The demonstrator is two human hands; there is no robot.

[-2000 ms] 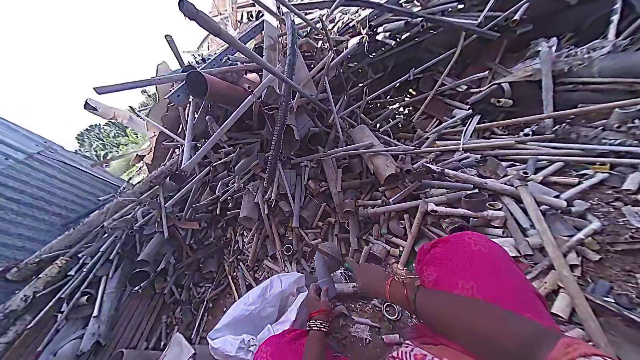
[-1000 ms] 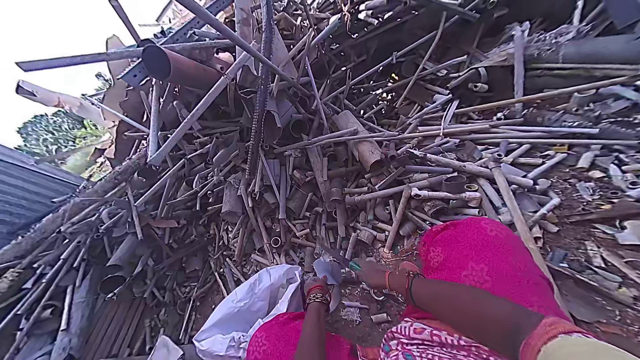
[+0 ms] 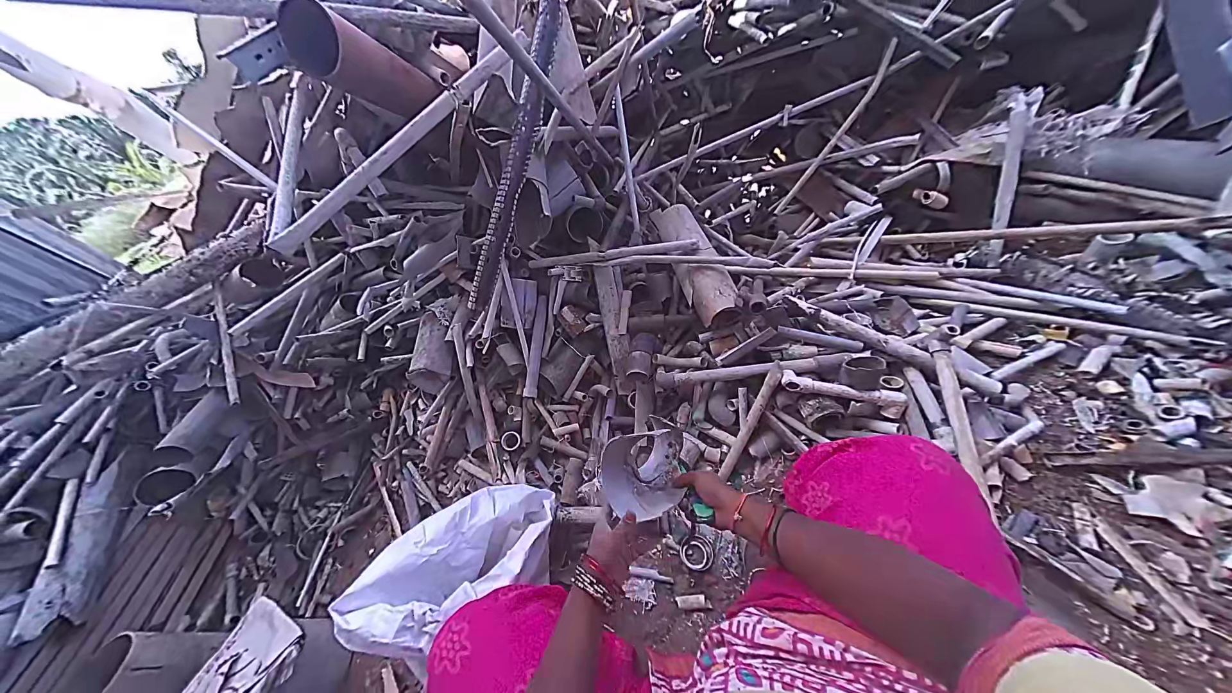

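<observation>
A short grey pipe piece with a wide, broken mouth (image 3: 639, 476) is held up between my knees. Bangles circle the wrist of my left hand (image 3: 616, 547), whose fingers grip the piece's lower edge. At its right side is my right hand (image 3: 710, 493), closed around a green-handled tool (image 3: 704, 512); the tool's working end cannot be made out. Just below my right hand, a metal-looking ring (image 3: 696, 552) lies on the ground. A white woven sack (image 3: 452, 558) spreads out left of my left hand, against my knee.
A large heap of pipes and broken pieces rises ahead. A wide brown pipe (image 3: 356, 58) and a dark toothed strip (image 3: 515, 164) jut from its top. Corrugated sheet (image 3: 48, 269) stands far left. Scraps litter the ground at right (image 3: 1145, 539). A cut pipe section (image 3: 125, 664) lies at lower left.
The grey piece is now raised and turned so its broken mouth faces me; one second ago it sat lower between my hands. The view has moved closer to the heap.
</observation>
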